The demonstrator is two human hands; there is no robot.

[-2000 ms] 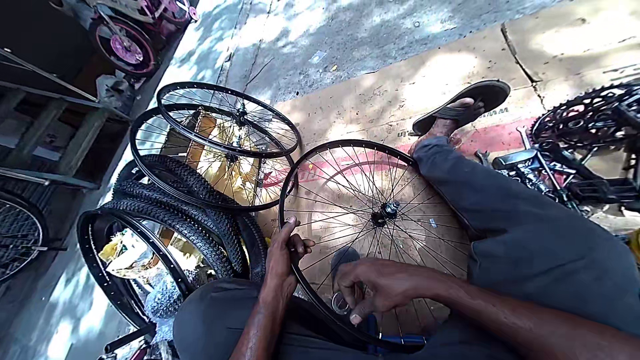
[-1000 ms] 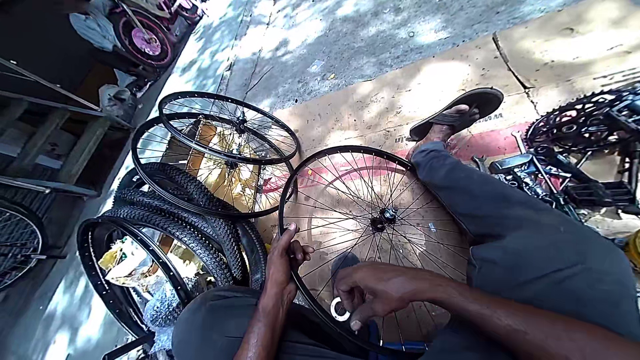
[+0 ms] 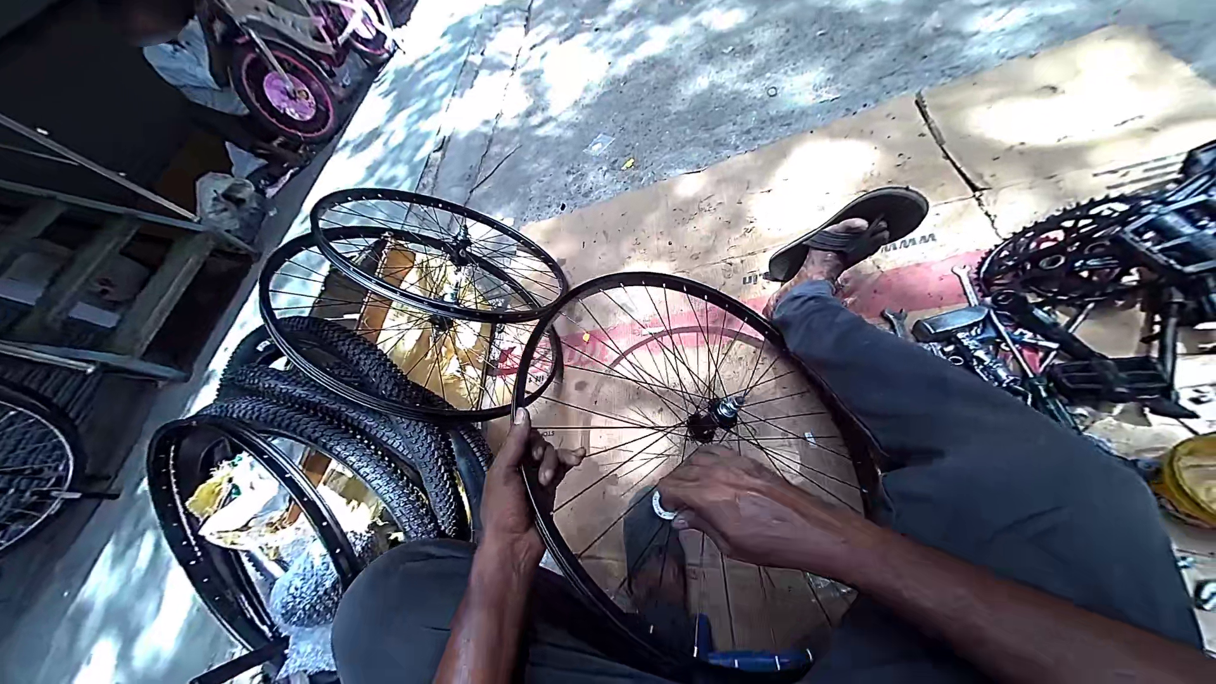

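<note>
A spoked bicycle wheel without a tyre, its black rim (image 3: 655,279) tilted, rests between my legs. My left hand (image 3: 532,470) grips that rim at its left side, thumb on the outer edge. In my right hand (image 3: 722,499) is a round silver spoke wrench (image 3: 662,506), held between thumb and fingers over the lower left spokes. The wheel's hub (image 3: 714,418) lies just above my right hand. A blue-handled tool (image 3: 755,659) is by the rim's lower edge, partly hidden.
Two more spoked wheels (image 3: 437,309) lie overlapped at the left, above black knobby tyres (image 3: 351,418) and a bare rim (image 3: 161,513). Cranksets and chainrings (image 3: 1045,252) with a wrench (image 3: 967,283) are at the right. Cardboard (image 3: 807,180) covers the ground. A child's bicycle wheel (image 3: 290,95) stands at upper left.
My right hand has moved up, closer to the hub, with the wrench in it. My left hand stays at the left side of the rim.
</note>
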